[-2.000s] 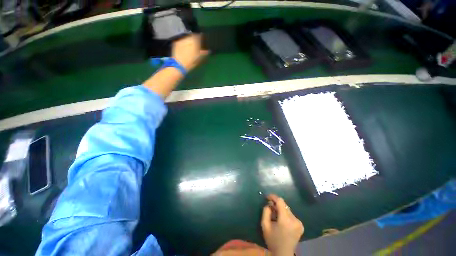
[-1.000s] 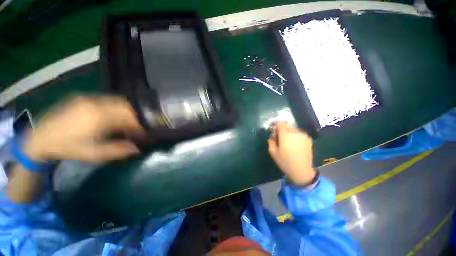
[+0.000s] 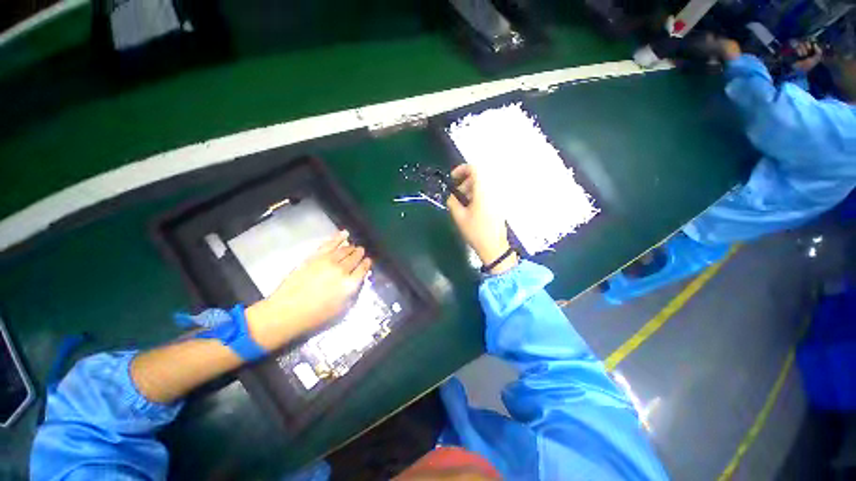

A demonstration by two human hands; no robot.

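An open tablet with a silver-grey plate (image 3: 282, 240) and a main board (image 3: 352, 338) lies in a black assembly tray (image 3: 211, 305) on the bench. My left hand (image 3: 317, 287) rests over the tablet, fingers together near the plate's right edge; whether it grips anything is hidden. My right hand (image 3: 477, 214) is at the small loose pile of thin strips (image 3: 420, 198), left of the parts tray. Its fingers are closed around a thin dark tool (image 3: 458, 194), likely tweezers. The parts tray is heaped with white strips (image 3: 526, 174).
A green conveyor (image 3: 310, 70) beyond a white edge strip (image 3: 235, 147) carries black trays with devices. A phone (image 3: 11, 376) lies at the far left. Another person's blue sleeve (image 3: 798, 131) reaches over the bench at the right.
The tray with the tablet has come from the conveyor onto the bench and now lies angled. My left hand has moved onto the tablet. My right hand has moved forward to the loose strips.
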